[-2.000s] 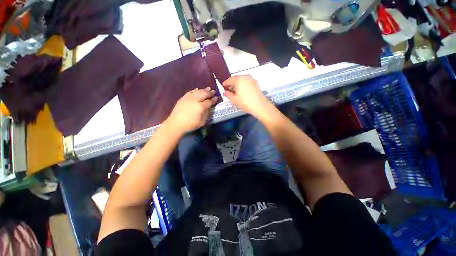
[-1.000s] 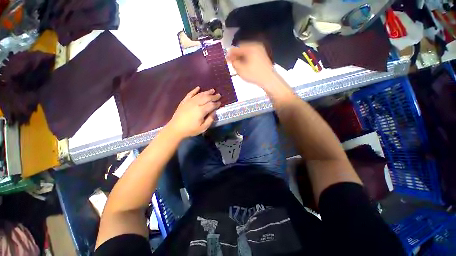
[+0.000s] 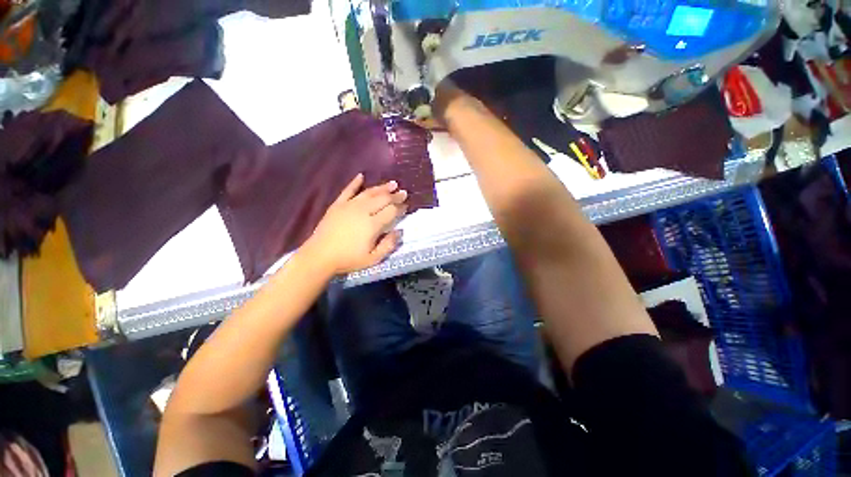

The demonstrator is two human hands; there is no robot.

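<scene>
A maroon garment panel (image 3: 289, 182) lies flat on the white table. Its right end, a ribbed strip (image 3: 417, 168), lies by the lit presser foot and needle (image 3: 392, 121). My left hand (image 3: 359, 226) rests flat on the panel's front edge with fingers apart. My right hand (image 3: 454, 101) reaches behind the foot, under the head of the white and blue sewing machine (image 3: 560, 42); its fingers are hidden, so its grip cannot be told.
Another maroon panel (image 3: 154, 182) touches the worked one at left. Crumpled maroon heaps (image 3: 37, 177) lie farther left. Dark pieces (image 3: 523, 93), a yellow and red tool (image 3: 588, 156) and a ribbed pile (image 3: 667, 138) are at right. A blue basket (image 3: 732, 289) stands below right.
My right hand has moved from the strip's front end to behind the presser foot. My left hand has stayed on the panel. The view has shifted to show more of the machine head.
</scene>
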